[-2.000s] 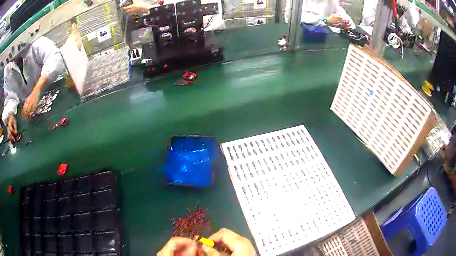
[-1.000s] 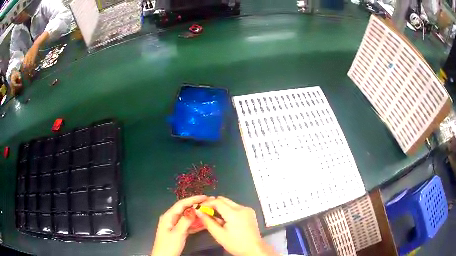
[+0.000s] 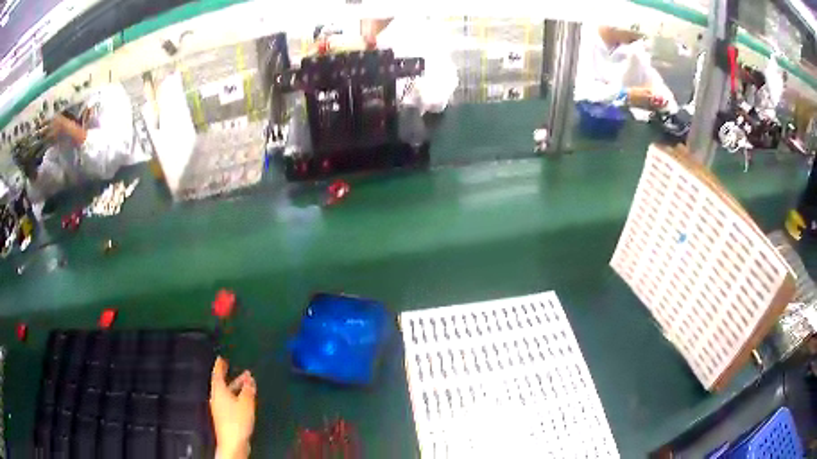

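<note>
My left hand reaches up from the bottom edge beside the black blister tray, with thumb and forefinger apart and nothing visible between them. A red plastic housing, slightly blurred, lies beyond my fingertips near the tray's back right corner. My right hand is out of the picture. A loose dark-red pile of small parts is cut off by the bottom edge, right of my hand. The yellow tool is not seen near my hand. The tray's pockets look empty; its front is cut off.
A shiny blue bin stands right of my hand, then a flat white slotted sheet. Another slotted sheet leans at the right. Two more red housings lie behind the tray. A blue stool is at lower right. People in white sit opposite.
The view has tilted up. My left hand has left the pile and moved left to the tray; my right hand has gone out of view. A third red housing now lies beyond the tray.
</note>
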